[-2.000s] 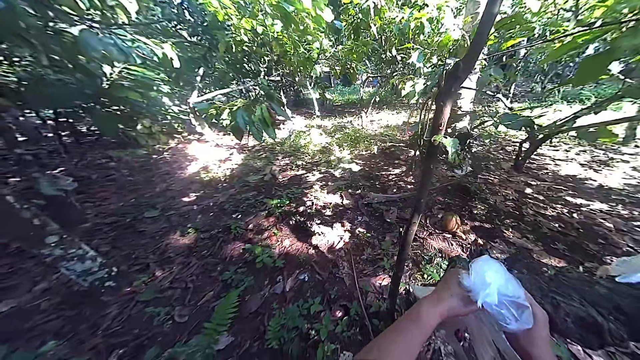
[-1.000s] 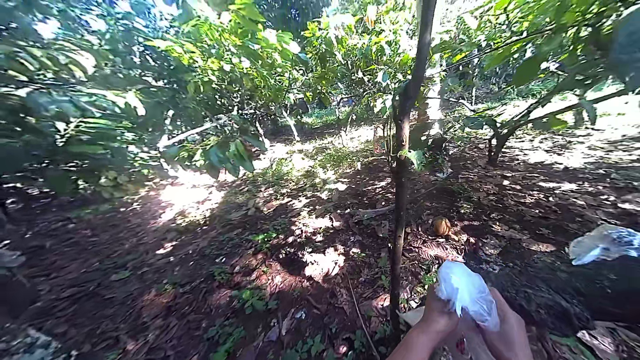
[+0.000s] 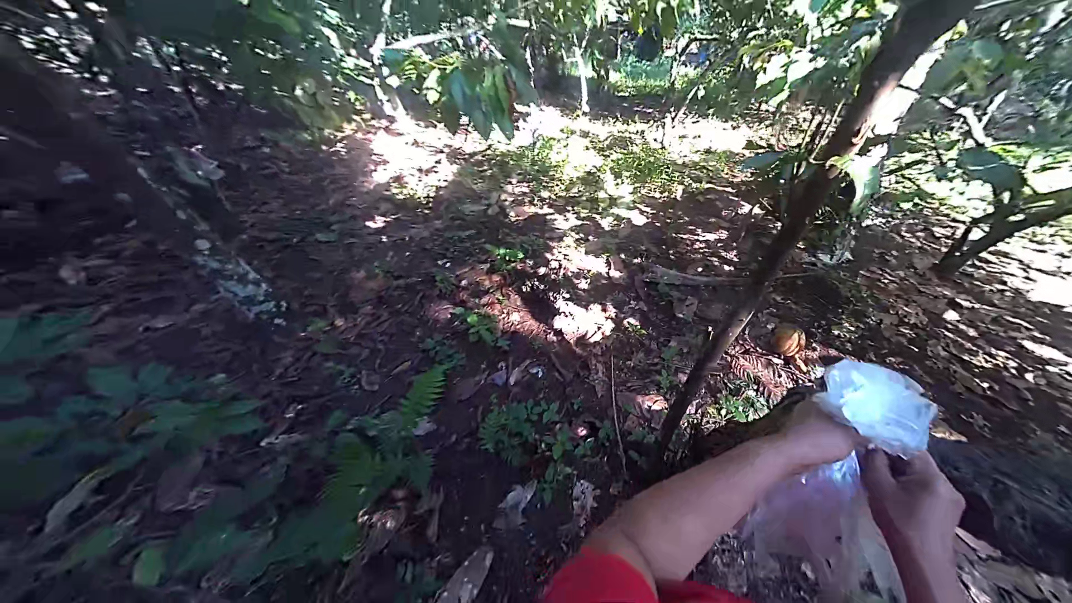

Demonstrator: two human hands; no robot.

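A clear plastic bag [image 3: 812, 528] hangs below my hands at the lower right, and its bunched whitish top [image 3: 879, 406] stands out above them. My left hand [image 3: 816, 435] is closed around the gathered neck, with the forearm crossing from a red sleeve. Close beside it on the right, my right hand [image 3: 913, 494] pinches the bag just under the bunched part. The contents of the bag are hard to make out, and the fingertips of my left hand are partly hidden behind the plastic.
A thin leaning tree trunk [image 3: 775, 251] rises just left of my hands. Behind them a yellow-brown pod [image 3: 788, 340] lies on leaf litter. A dark log [image 3: 1005, 494] is at the right edge. Ferns [image 3: 423, 394] and a lichen-spotted trunk [image 3: 234, 280] stand left.
The bag's clear lower part now shows hanging beneath my hands. My left hand has come across the neck, under the bunched top. The view has swung left and down since one second ago.
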